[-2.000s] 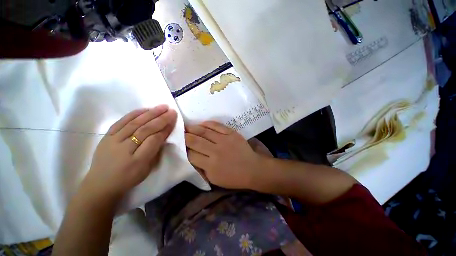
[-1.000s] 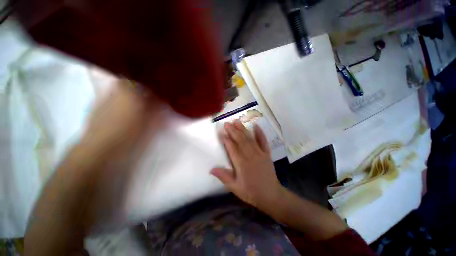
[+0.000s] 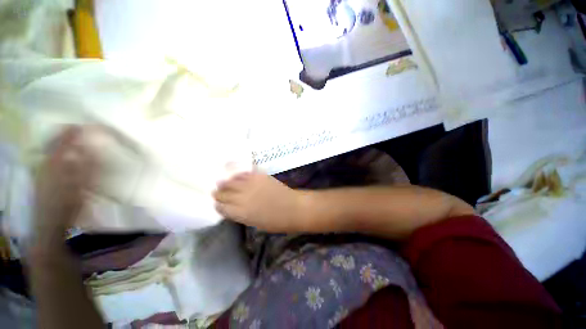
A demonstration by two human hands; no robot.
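Note:
A cream garment piece point(image 3: 154, 173) lies bunched and folded at the left of the white table, its near edge at the table's front. My right hand point(image 3: 254, 199) is at its right end, with the fingers curled over the cloth's edge. My left hand point(image 3: 71, 173) is blurred and lies on the cloth's folds at the far left; whether its fingers grip the cloth cannot be told. The slide plate point(image 3: 353, 42) with its dark outline shows at the top, with no cloth over it.
A stack of cut pieces point(image 3: 459, 58) lies right of the plate, with thread snips point(image 3: 514, 48) beyond it. A bundle of cut pieces point(image 3: 546, 186) is at the far right. A pile of cut pieces point(image 3: 132, 289) is low at the left. A printed scale point(image 3: 295, 148) runs along the table's front edge.
The cloth has moved left, away from the plate, and is now bunched. Both hands have moved left with it. The view has shifted, and the machine head is out of the picture.

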